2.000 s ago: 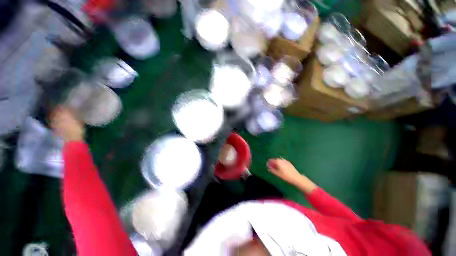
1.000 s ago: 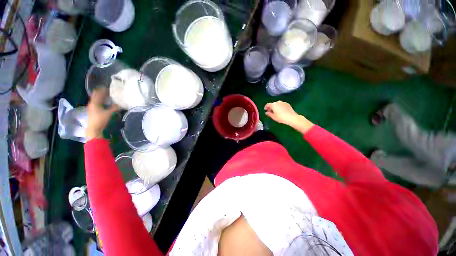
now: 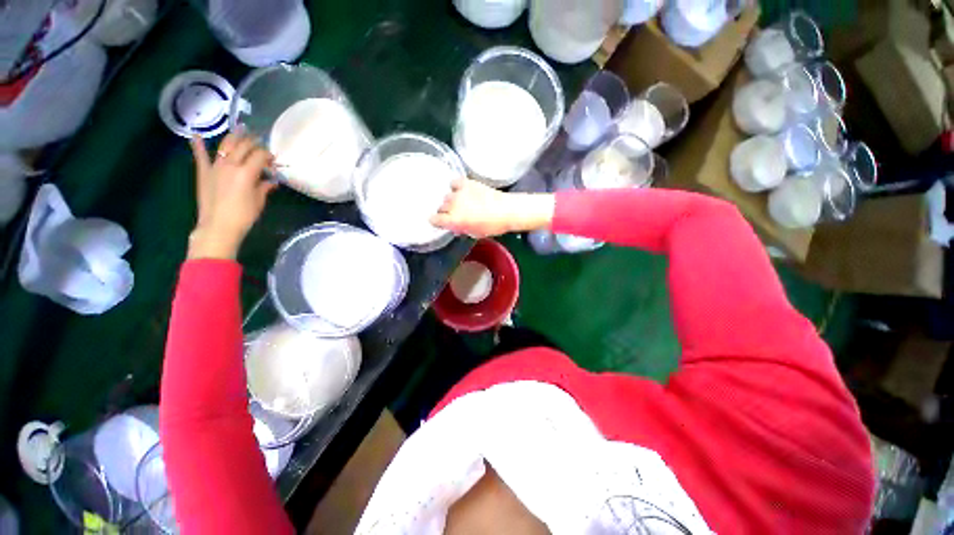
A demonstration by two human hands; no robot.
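Observation:
Clear cylinders with white bases stand along the dark green bench. My right hand [image 3: 471,208] is at the right wall of one clear container [image 3: 406,193], its curled fingers closed on the edge. My left hand [image 3: 232,183] is at the lower left side of a larger, tilted clear container [image 3: 316,141]. Its fingertips touch or overlap the wall; whether they grip is unclear. A white ring part [image 3: 201,105] lies on the bench just above my left fingers. Another container [image 3: 502,125] stands up and right, and one more [image 3: 350,280] stands below.
A red bucket [image 3: 477,286] with a pale round object sits beside the bench edge. Small clear cups [image 3: 617,162] cluster right of the bench, others stand on a carton [image 3: 722,172]. A crumpled white sheet [image 3: 78,251] lies at left. More containers [image 3: 303,366] line the lower edge.
My right hand has moved from beside the bucket to a container on the bench. My left hand has moved up slightly, beside the larger container. The head view has shifted.

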